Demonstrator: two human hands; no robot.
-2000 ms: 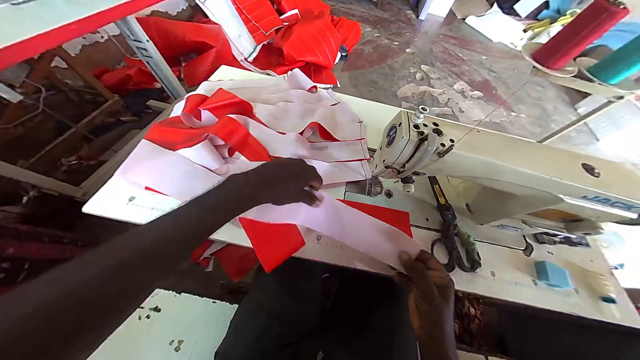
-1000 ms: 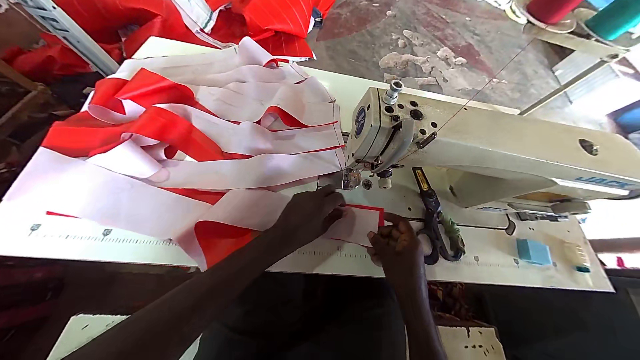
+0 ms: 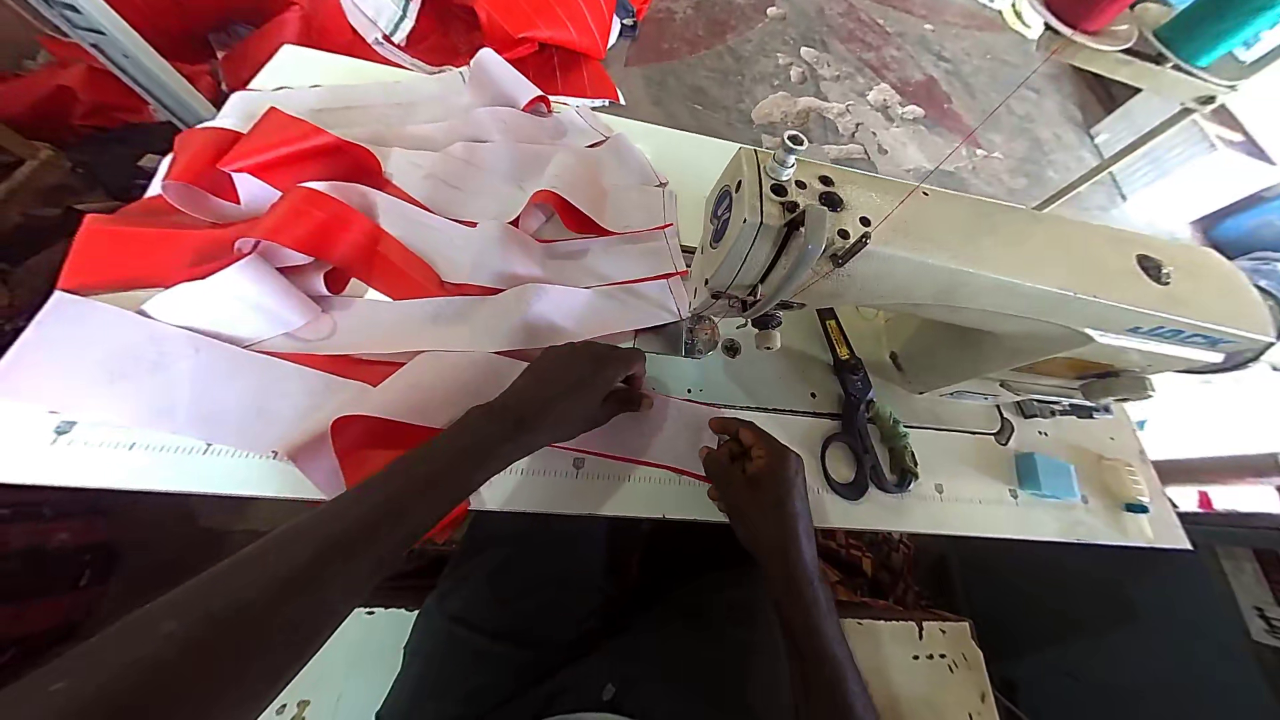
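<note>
A white fabric strip with red edges [image 3: 650, 432] lies along the front of the sewing table. My left hand [image 3: 590, 388] rests over its left part, fingers bent down onto the cloth. At the strip's right end my right hand [image 3: 750, 465] pinches the edge between thumb and fingers. Just behind my left hand is the presser foot area of a Jack sewing machine [image 3: 960, 260]. Long red and white strips [image 3: 400, 240], joined along one side, spread over the table to the left. Black-handled scissors [image 3: 855, 420] lie right of my right hand.
A light blue block [image 3: 1046, 476] and a small bottle [image 3: 1124, 484] sit near the table's right end. Red thread runs from a red spool [image 3: 1090, 12] beside a green spool [image 3: 1220, 35] to the machine. Red cloth [image 3: 540, 35] is heaped behind the table.
The strip's right end, folded or loose with red showing earlier, now lies flatter, white side up. Both hands have moved slightly apart along it. The view has shifted closer.
</note>
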